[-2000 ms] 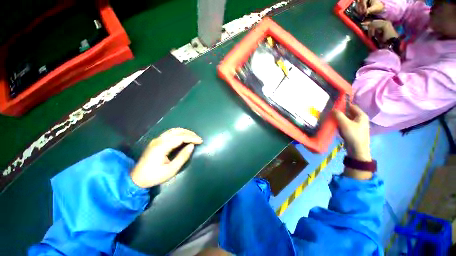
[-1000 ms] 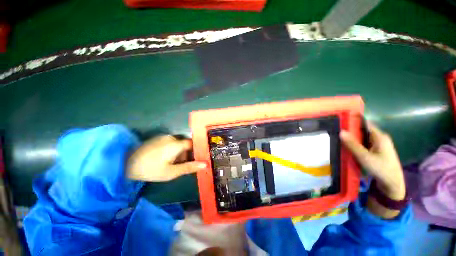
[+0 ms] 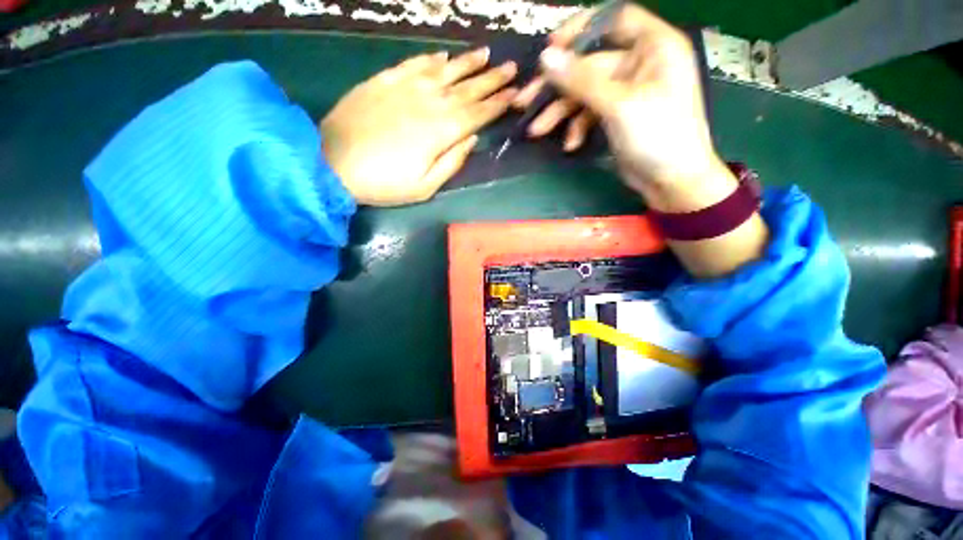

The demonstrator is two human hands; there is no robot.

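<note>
The black adhesive sheets (image 3: 488, 153) lie on the green bench beyond the tray, mostly hidden under both hands. My left hand (image 3: 417, 127) lies flat on their left part, fingers spread, holding nothing. My right hand (image 3: 634, 100) holds the dark tweezers (image 3: 600, 25), whose tip is hard to make out, over the sheets. The red foam tray (image 3: 470, 348) lies below my hands with the tablet assembly (image 3: 528, 364) inside it. The yellow-orange flex cable (image 3: 634, 345) crosses the tablet's pale area. My right sleeve covers the tray's right end.
The green bench (image 3: 359, 316) has a chipped white-brown far edge (image 3: 422, 13). A grey post (image 3: 876, 40) stands at the upper right. A person's pink sleeve (image 3: 929, 417) and part of another red tray (image 3: 956, 264) are at the right rim.
Both hands have let go of the tray, now resting on the bench, and moved up to the black sheets. The right hand now holds tweezers. The camera view has shifted.
</note>
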